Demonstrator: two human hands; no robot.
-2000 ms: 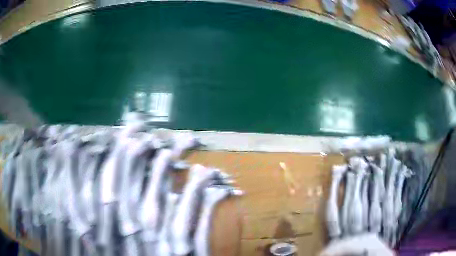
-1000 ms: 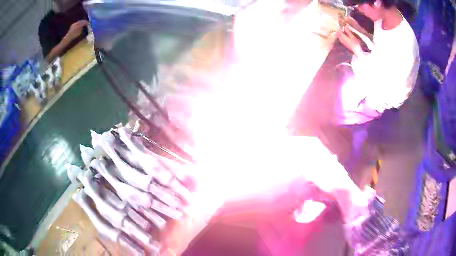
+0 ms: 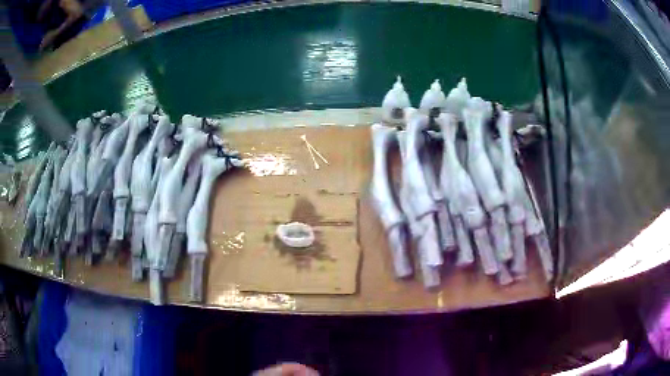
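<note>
Moulded legs, white-grey with narrow grey shafts, lie in a row at the left [image 3: 165, 191] and another at the right [image 3: 459, 183] of the bench. Thin black straps show at the foot ends. A small white oval dish [image 3: 295, 235] sits on a stained brown cardboard mat [image 3: 330, 275] between the rows. Two thin pale swabs [image 3: 314, 151] lie above it, touching at one end. A bare, skin-coloured edge, seemingly my left hand [image 3: 286, 369], is cut off at the bottom; its fingers and any grip are hidden. My right hand is out of the picture.
Three squat white bottles [image 3: 397, 101] with pointed tips stand behind the right row. A wide green conveyor belt [image 3: 257, 59] runs behind the bench. A clear panel with black cables [image 3: 555, 147] is at the right. A person's arm [image 3: 65, 26] shows at the top left.
The view has swung back from the right side and its bright glare to face the bench. The dish, mat and both rows show now. The bare edge at the bottom has appeared.
</note>
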